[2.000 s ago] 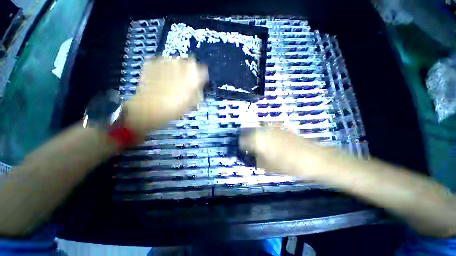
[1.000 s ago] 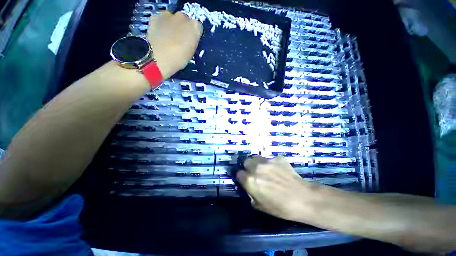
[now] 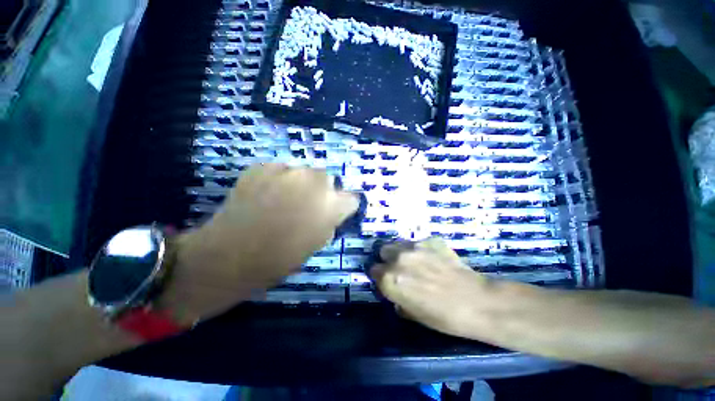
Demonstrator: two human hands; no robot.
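Observation:
Shiny metal parts lie in rows in a large black tray. A small black tray rests on the rows at the top, with small white parts heaped along its edges. My left hand, with a watch on the wrist, is over the middle rows, fingers bent and dark at the tips. My right hand is just right of and below it, over the lower rows, also with dark fingertips. The two hands are close but apart. I cannot tell whether either holds a part.
A green bench surface shows at the left, with a white patch on it. Metal parts show at the left edge. A crumpled translucent bag lies at the right edge. The large tray's front rim crosses the bottom.
My left hand has moved from the small tray's left side down and right to the middle rows, near my right hand. My right hand has stayed in nearly the same place since one second ago.

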